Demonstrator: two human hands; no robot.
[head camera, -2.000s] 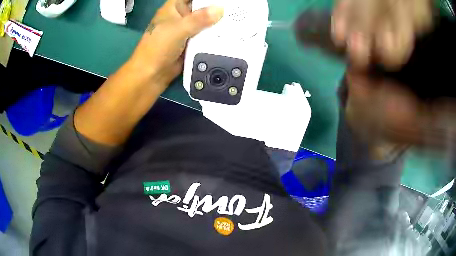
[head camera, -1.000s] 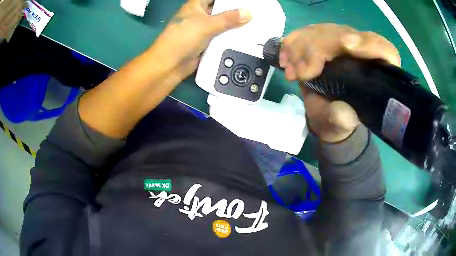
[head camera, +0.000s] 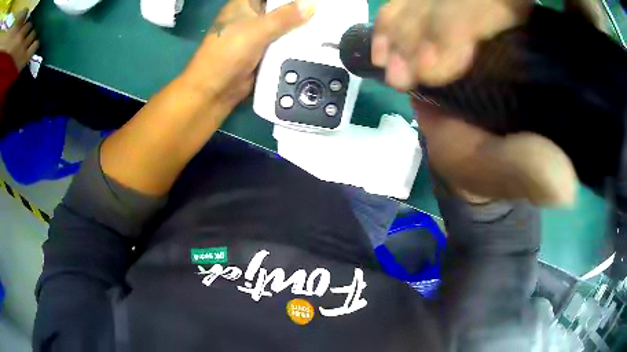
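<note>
A white security camera (head camera: 268, 106) is at the bench's near edge, its black lens panel (head camera: 311, 94) facing me and its white L-shaped base arm (head camera: 357, 157) below to the right. My left hand (head camera: 237, 51) grips the body's upper left, thumb on the white shell. My right hand (head camera: 447, 48), partly blurred, holds the black electric screwdriver (head camera: 522, 82). Its thin bit points left at the shell above the lens panel; whether it touches a screw cannot be told.
White housing parts (head camera: 161, 10) lie at the top left of the green bench (head camera: 110, 58). Another person's hand (head camera: 19, 45) and red sleeve are at the left edge. Blue stools (head camera: 412, 251) stand below the bench. A clear plastic bag (head camera: 591, 316) is at the lower right.
The screwdriver was blurred to the right, came to the camera's right side, and now its bit is over the shell. The camera shifted right, then back left. Another person's hand has appeared at left.
</note>
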